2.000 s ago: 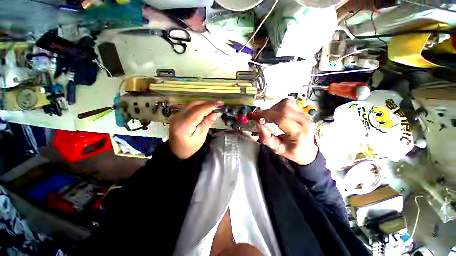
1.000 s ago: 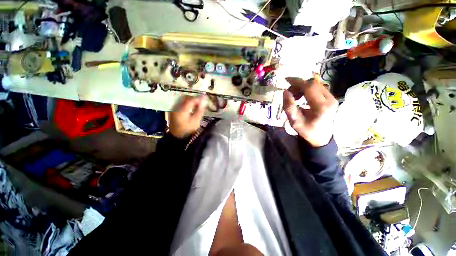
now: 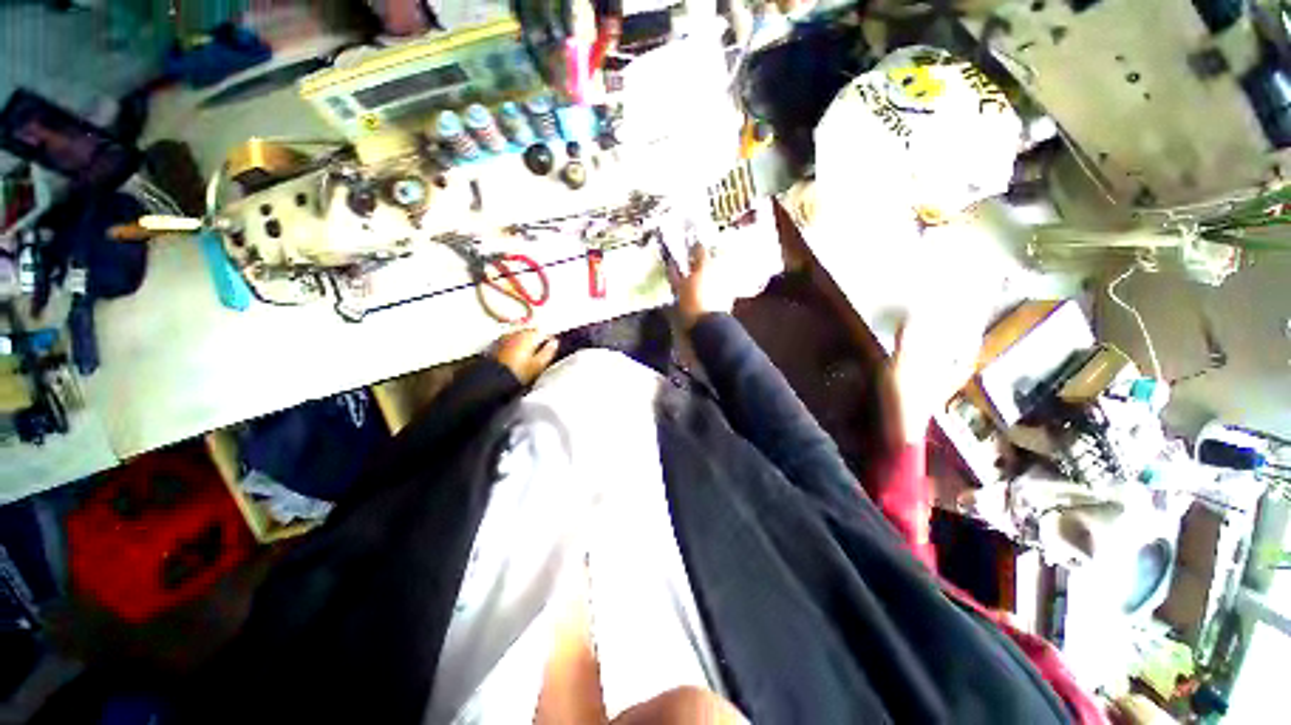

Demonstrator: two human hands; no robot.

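The cream sewing machine head lies along the pale table, with blue-white tension dials along its back. My right hand reaches to the bright right end of the machine; its fingertips are washed out, and I cannot tell whether they hold anything. My left hand rests at the table's front edge with nothing visible in it. Red-handled scissors lie in front of the machine, with a short red tool to their right.
A control panel stands behind the machine. A white bag with a yellow smiley face lies to the right. Another person's arm in a red sleeve reaches in at right. A red stool stands below the table at left.
The view has shifted right. My hands have left the dials; the left is down at the table edge, the right at the machine's right end. Another person's red-sleeved arm has appeared.
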